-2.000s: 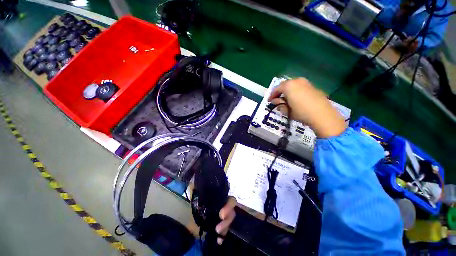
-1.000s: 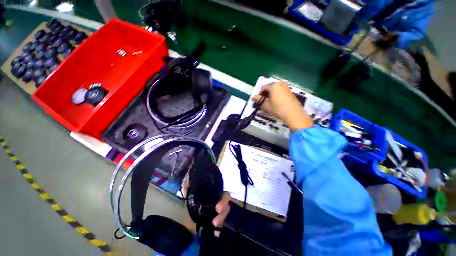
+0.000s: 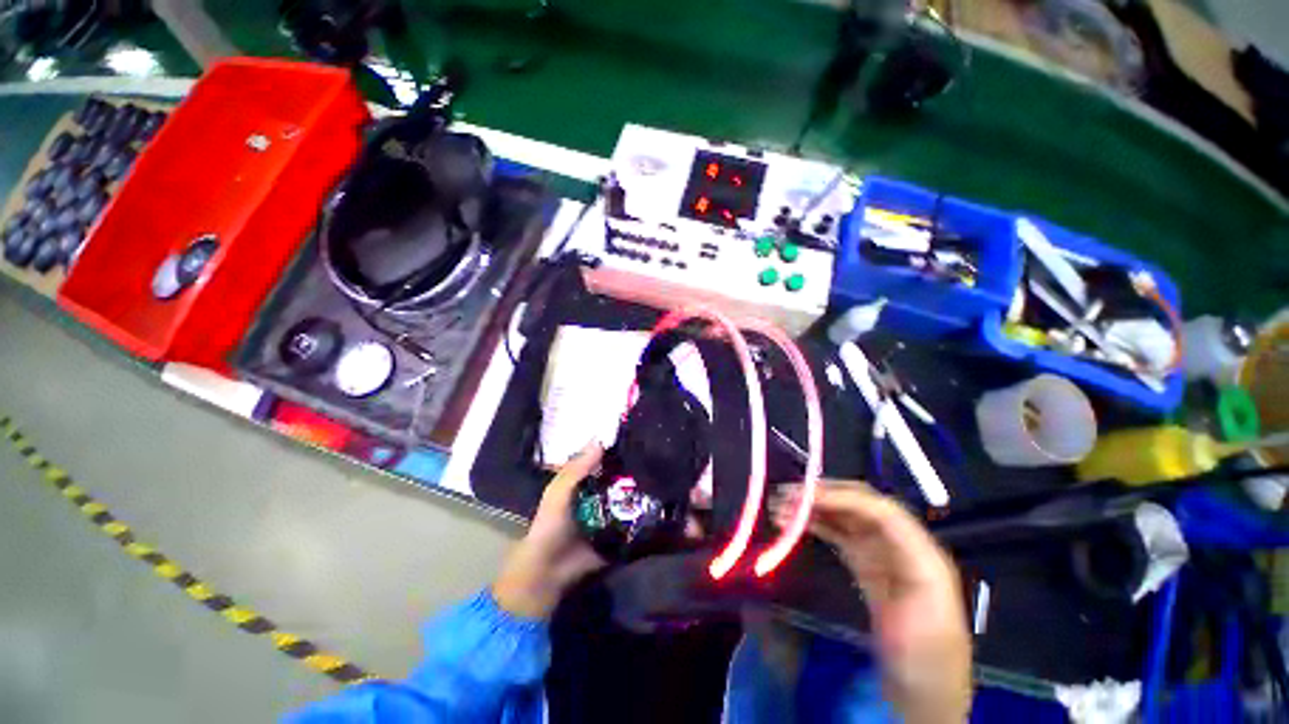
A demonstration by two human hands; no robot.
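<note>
The black headset [image 3: 664, 424] is held over the bench in front of me, its two thin headband arcs glowing pink-red. My left hand [image 3: 563, 530] grips the ear cup at its left side, where a lit circuit board [image 3: 622, 502] shows in the open cup. My right hand [image 3: 891, 573] is blurred beside the lower right end of the arcs, fingers towards the headset; its hold on it cannot be told. The white tester [image 3: 721, 234] behind shows red digits. A white record sheet [image 3: 577, 389] lies partly hidden behind the headset.
A red bin [image 3: 212, 212] and a black tray [image 3: 488, 304] with another headset [image 3: 403, 226] are at left. Blue tool bins [image 3: 919, 262], cutters [image 3: 893, 410], a white bar [image 3: 905, 439], a white cup [image 3: 1036, 420] and a yellow bottle [image 3: 1159, 456] are at right.
The view has shifted right. My right hand has left the tester and come down beside the headset. The headset has moved in front of the sheet, its arcs now glowing and the tester's digits showing.
</note>
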